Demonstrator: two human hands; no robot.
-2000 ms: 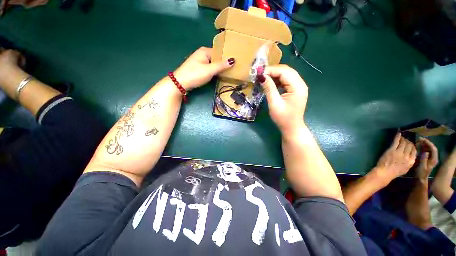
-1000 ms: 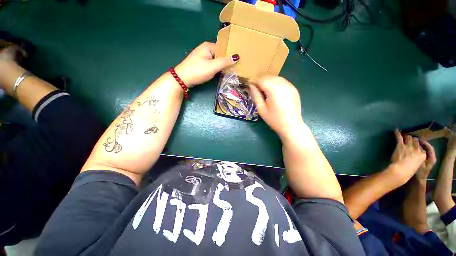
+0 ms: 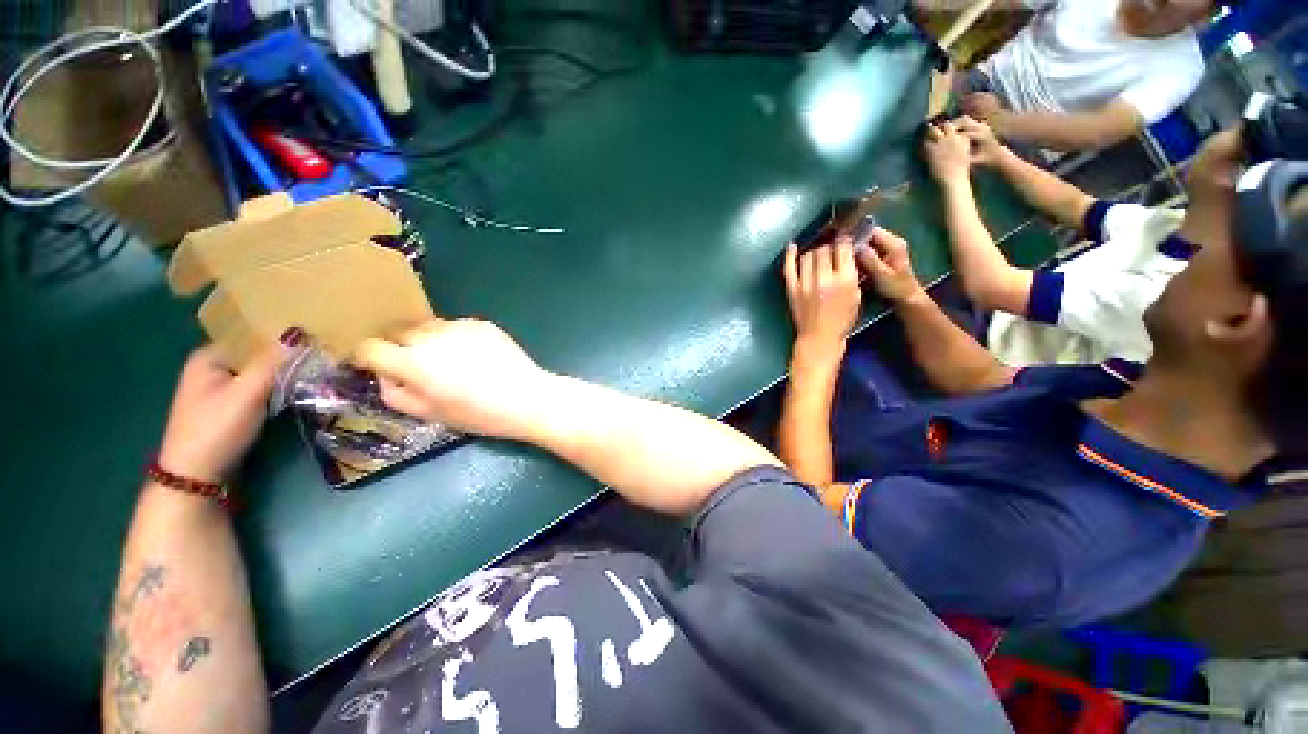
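Observation:
The small retail box (image 3: 385,462) lies open on the green bench at the left, with its brown lid (image 3: 309,287) standing up behind it. Shiny clear accessory bags (image 3: 352,409) with dark bits fill the box. My left hand (image 3: 230,409) grips the lid's left edge, its thumb on the brown inner face. My right hand (image 3: 466,376) is at the box's right side where lid and box meet, fingers bent down at the bags. Its fingertips are partly hidden, so I cannot tell what they grip.
Behind the lid stand a blue bin (image 3: 294,101) with a red-handled tool (image 3: 291,152) and a brown carton (image 3: 108,129) with white cable (image 3: 17,108). A thin wire (image 3: 495,222) lies on the bench. To the right, people sit along the bench; the nearest handles a small box (image 3: 846,222).
The view has swung right, so the box and my hands appear further left and more seated people show. The clear bags now bulge up near my left thumb; my left hand still holds the lid.

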